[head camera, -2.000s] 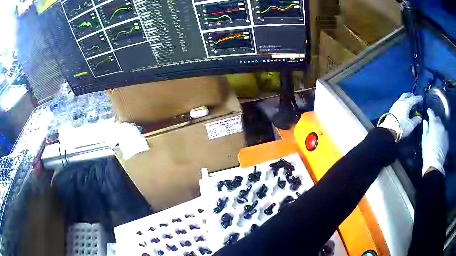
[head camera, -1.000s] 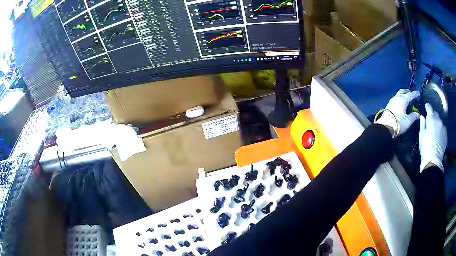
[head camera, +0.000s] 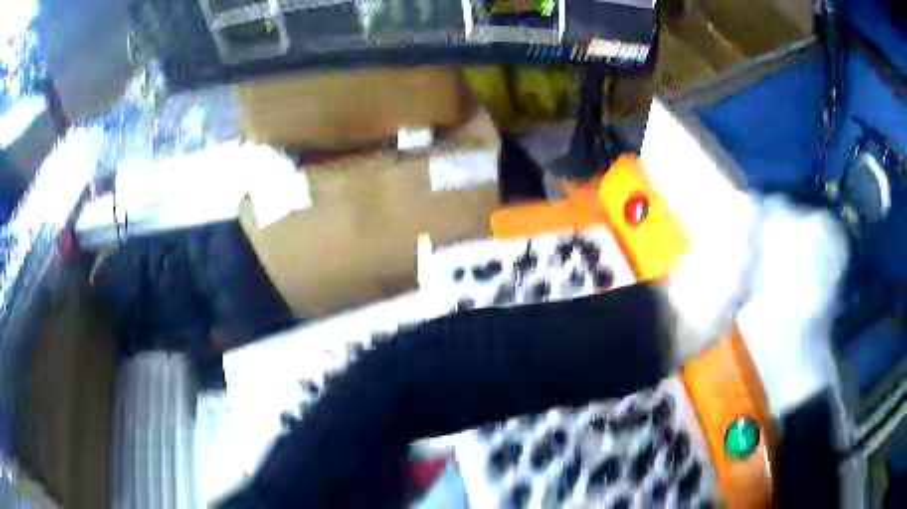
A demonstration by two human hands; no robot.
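Note:
My left hand [head camera: 711,268], in a white glove, is blurred above the orange front ledge of the test box [head camera: 646,229]. My right hand [head camera: 796,288], also gloved, is blurred right beside it, over the box's white edge. Whether either holds anything cannot be told. The blue chamber interior [head camera: 761,129] is open, with a grey metallic disc [head camera: 872,187] inside. The white foam tray [head camera: 453,260] bears rows of small black earphone pieces [head camera: 547,449]; my left sleeve covers its middle.
A red button [head camera: 635,208] and a green button [head camera: 742,437] sit on the ledge. A brown carton [head camera: 368,224] with a small white case [head camera: 415,138] stands under the monitor [head camera: 398,30]. Another white tray [head camera: 259,373] lies at left, beside dark cloth [head camera: 179,283].
Both hands have come out of the chamber, away from the disc, toward the front ledge. The view has tilted down, so the monitor sits higher and the lower tray part shows.

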